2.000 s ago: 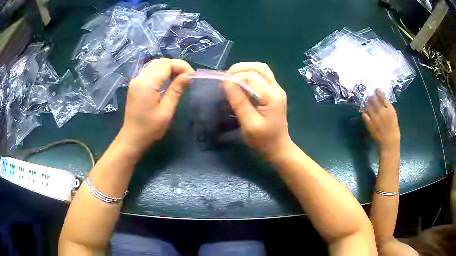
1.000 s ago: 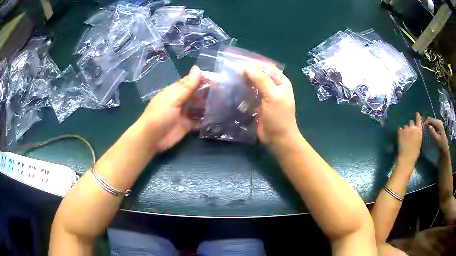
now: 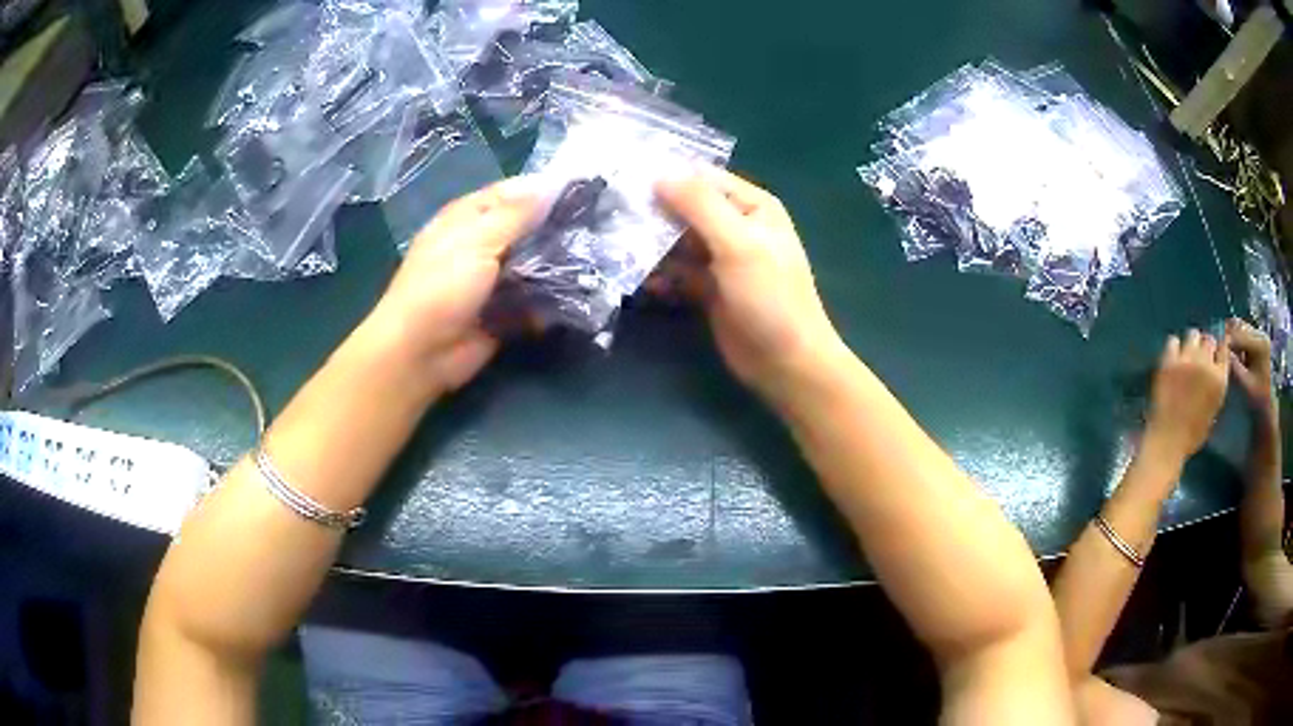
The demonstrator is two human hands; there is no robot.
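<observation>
Several clear zip-lock bags (image 3: 603, 206) with dark parts inside are held together in front of me, over the bench, with bright glare on the top one. My left hand (image 3: 461, 277) grips them from the left, with a metal bangle on the wrist. My right hand (image 3: 745, 263) grips them from the right, thumb on top. The undersides of the bags and some fingertips are hidden. A large loose pile of bags (image 3: 333, 121) lies beyond my left hand. A compact, glaring pile of bags (image 3: 1014, 170) lies to the right.
A white power strip (image 3: 99, 468) with a thin cord (image 3: 185, 365) lies at the left front edge. More bags (image 3: 64, 213) lie at the far left. Another person's hands (image 3: 1191, 383) are at the right edge. Thin yellowish scraps (image 3: 1241, 185) lie at the far right.
The single bag pinched at its mouth earlier is gone from that pose; both hands now hold a small stack, tilted and slightly farther forward. The other person's hands have left the right pile.
</observation>
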